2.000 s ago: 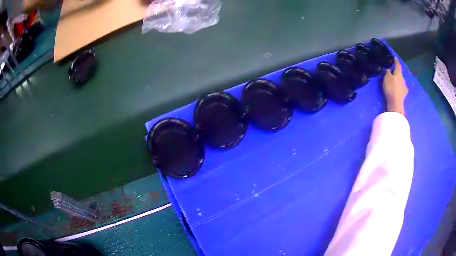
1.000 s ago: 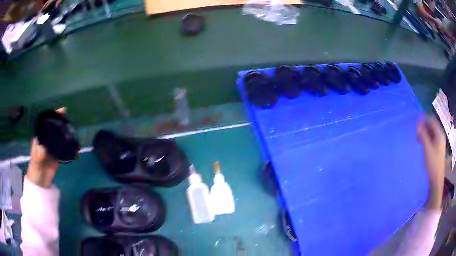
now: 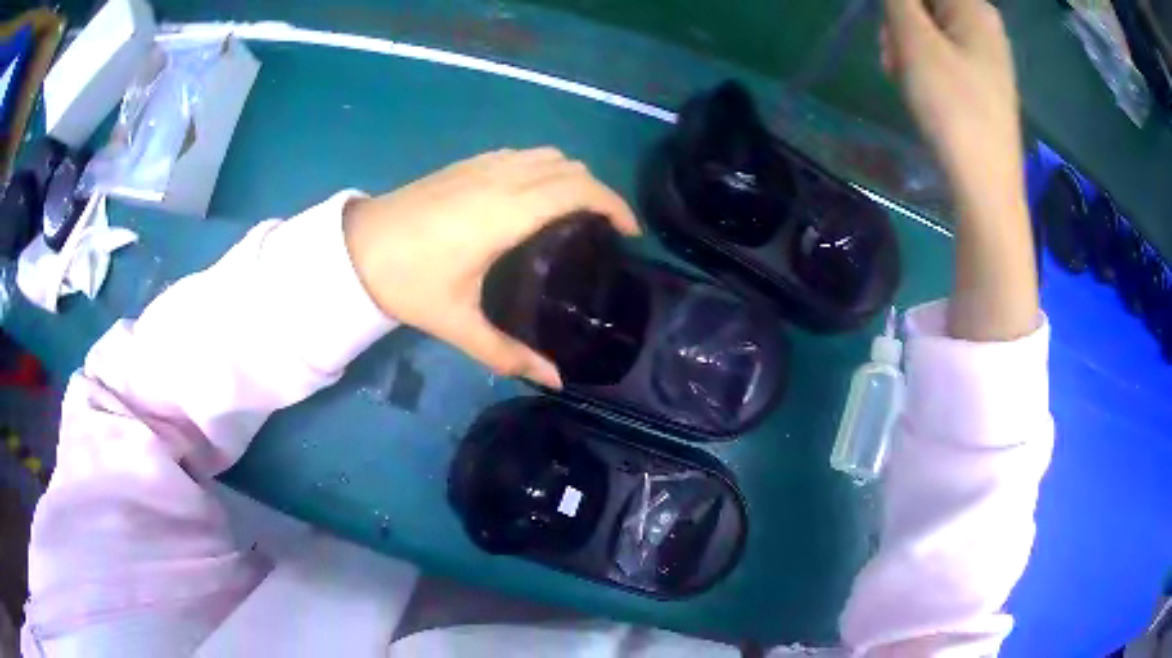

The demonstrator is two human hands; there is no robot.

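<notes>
Three black two-well housings lie side by side on the green mat. My left hand grips the raised cup end of the middle housing, thumb below and fingers over the top. Clear, crinkled film shows in its right well. The lower housing has a small white square in its left well and film in the other. The upper housing lies behind. A clear dispensing bottle is right of them, beside my right sleeve. My right hand is at the top edge, fingers curled; its hold is unclear.
The blue board is at the right, with black oval pieces along its far part. An open white box with clear plastic stands at the far left, beside crumpled white paper and dark pieces. Clear plastic lies at the top right.
The view has swung left, to the housings. My left hand no longer holds a loose black oval piece and now grips the middle housing. My right hand has moved from the board to above the bench.
</notes>
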